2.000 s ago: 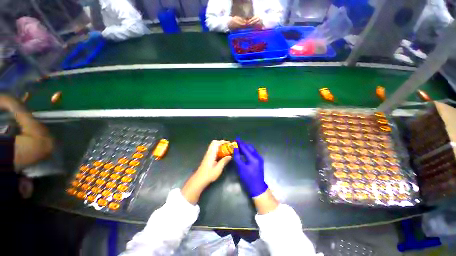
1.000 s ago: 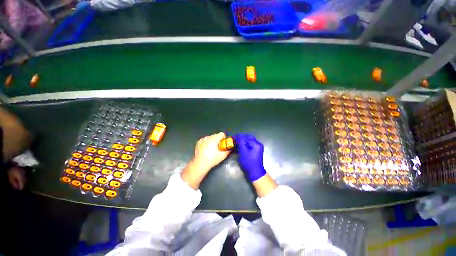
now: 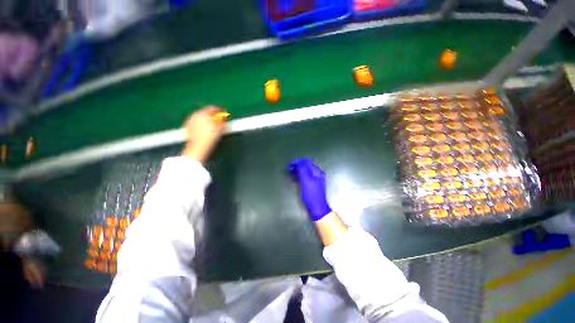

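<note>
My left hand (image 3: 205, 134), bare and blurred, is over the pale rail at the belt's near edge. It holds an orange component (image 3: 222, 116) at its fingertips. My right hand (image 3: 310, 188), in a purple-blue glove, is above the dark green bench with its fingers curled; no part shows in it, and its fingertips are too blurred to read. The part-filled tray (image 3: 107, 236) lies at the left, partly hidden by my left sleeve, with orange parts in its near rows. The full tray stack (image 3: 451, 154) lies at the right.
The green belt (image 3: 157, 94) carries several spaced orange parts (image 3: 272, 90). A pale rail (image 3: 302, 115) separates it from the bench. Blue bins (image 3: 309, 19) are across the belt. A slanted grey post (image 3: 523, 50) and a carton (image 3: 569, 94) are at the right. Another person's arm (image 3: 16, 221) is at far left.
My left hand has moved up and left from beside my right hand to the rail, with the orange component. My right hand stays over the bench. The view has tilted and shifted.
</note>
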